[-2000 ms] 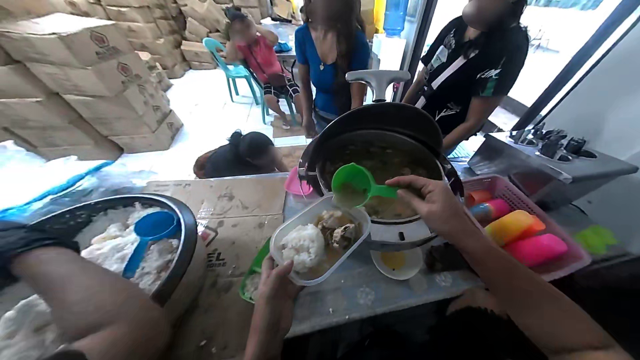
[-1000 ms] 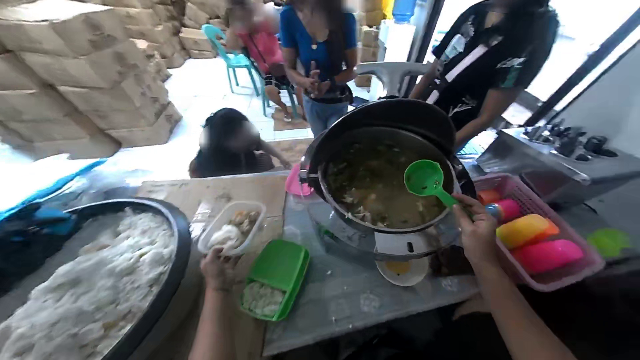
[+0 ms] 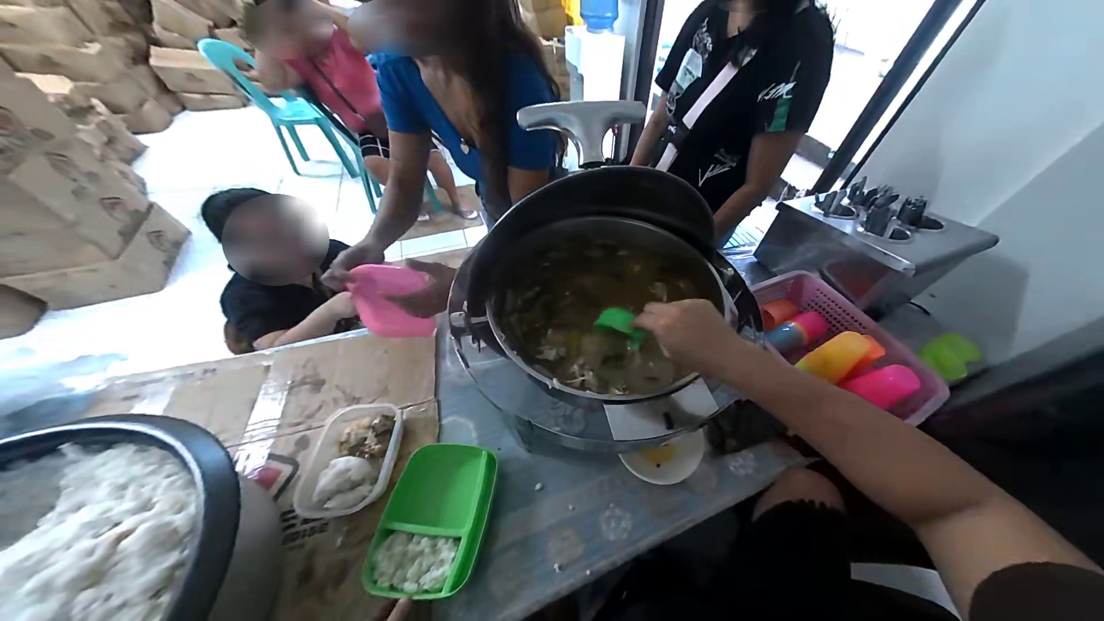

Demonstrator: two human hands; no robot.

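Note:
My right hand (image 3: 690, 336) is closed on the handle of a green plastic ladle (image 3: 617, 320), whose bowl is in the soup of a large pot (image 3: 604, 398). Of my left hand (image 3: 399, 609) only a fingertip or so shows at the bottom edge, by the lower end of a green divided container (image 3: 473, 509) with rice in its smaller compartment; its grip cannot be made out. A clear plastic container (image 3: 312, 483) holding rice and pieces of food stands on the cardboard, left of the green one. A big rice pot (image 3: 226, 492) full of white rice is at the lower left.
A person in blue holds a pink plastic container (image 3: 388, 302) beyond the table. Another person is low at the table's far edge; a third stands behind the soup pot. A pink basket (image 3: 927, 392) of colourful cups is at right, a small white dish (image 3: 681, 466) below the pot.
The clear container, in my left hand a second ago, now rests on the cardboard. My right hand has lowered the ladle into the soup. The person in blue has leaned in and holds the pink container.

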